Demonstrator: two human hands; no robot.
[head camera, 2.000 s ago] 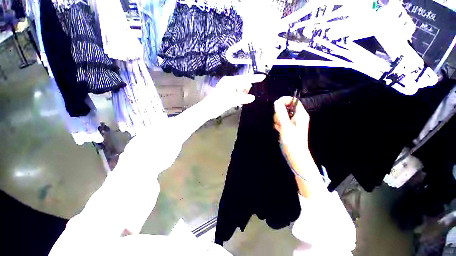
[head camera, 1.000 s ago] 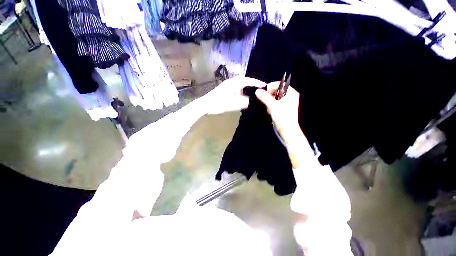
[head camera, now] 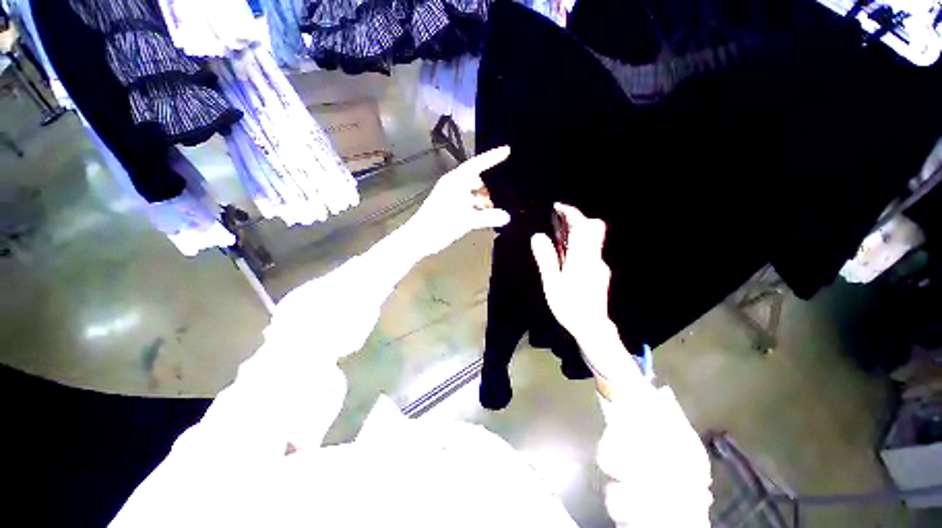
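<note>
A black garment [head camera: 537,113] hangs in front of me among other black pieces, and its lower part narrows to a lobe. My left hand [head camera: 460,201] is at its left edge, index finger and thumb spread apart against the cloth, with no clear grip on it. My right hand [head camera: 581,268] is in front of the black cloth, right of my left hand, and holds small dark thread snips [head camera: 561,229]. The snips are partly hidden by the fingers. Folds in the black cloth are too dark to make out.
Striped frilly garments [head camera: 181,98] and white pleated ones [head camera: 284,144] hang at the left. A cardboard box [head camera: 356,132] is behind them. A metal base bar [head camera: 444,387] runs below the black garment. White hangers [head camera: 909,26] show at the upper right.
The hanger tops have moved up out of most of the view. My hands came together at the cloth, then parted again, lower down. The snips stay in my right hand.
</note>
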